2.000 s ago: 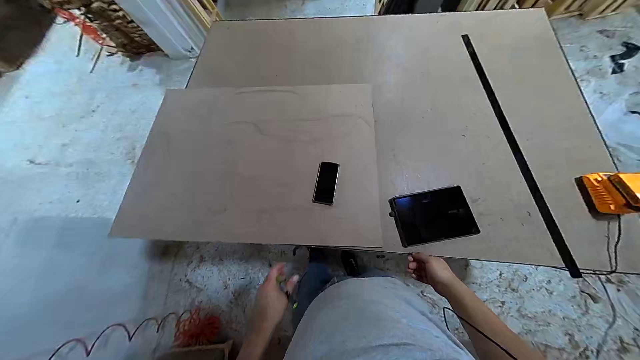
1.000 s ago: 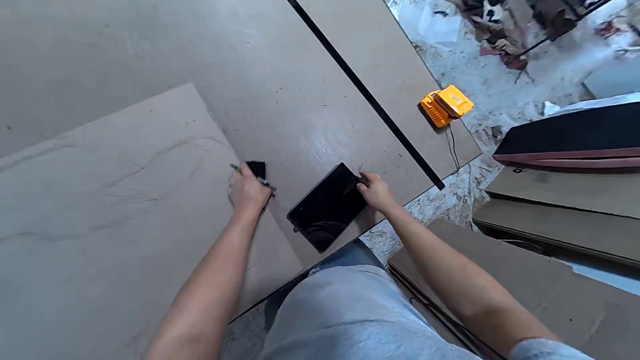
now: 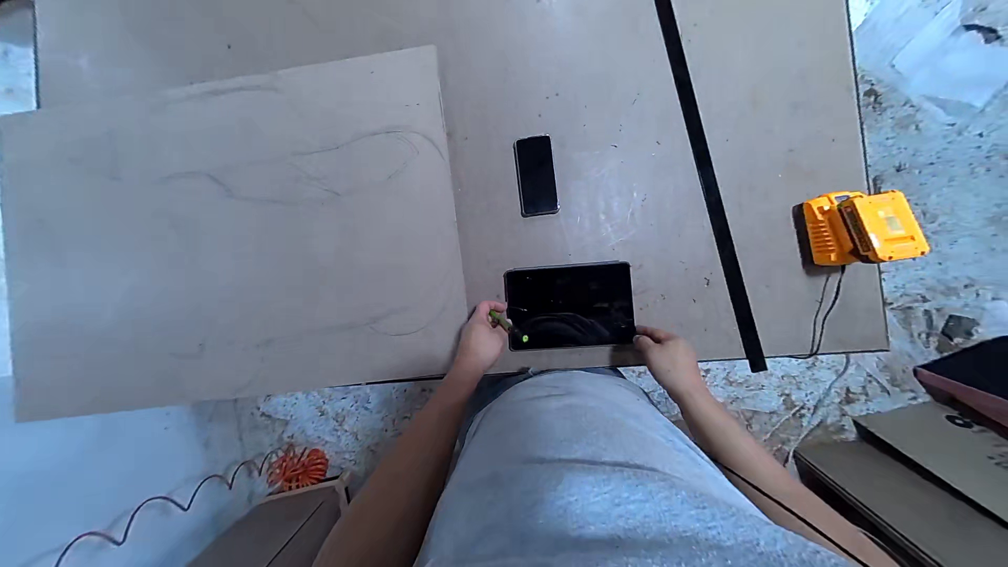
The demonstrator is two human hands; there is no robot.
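A black tablet (image 3: 570, 305) lies screen up near the table's front edge. My left hand (image 3: 483, 339) is at its left side, closed on a slim green marker or pencil (image 3: 501, 320) whose end lies over the screen. At the tablet's lower right corner, the fingers of my right hand (image 3: 665, 354) hold the edge. Further back rests a black phone (image 3: 537, 175), face up. To the left a large thin board (image 3: 236, 244) with faint curved pencil lines covers part of the tabletop (image 3: 614, 94).
A long black strip (image 3: 709, 181) crosses the table on the right. Beyond it a yellow battery charger with a battery (image 3: 862, 228) sits at the edge, its cord hanging down. Cardboard pieces (image 3: 890, 480) lie at lower right; a coiled red hose (image 3: 298, 468) is at lower left.
The phone, on the drawn-on board two seconds ago, now lies on the tabletop right of it. My left hand has gone from the phone to the tablet. The view has turned.
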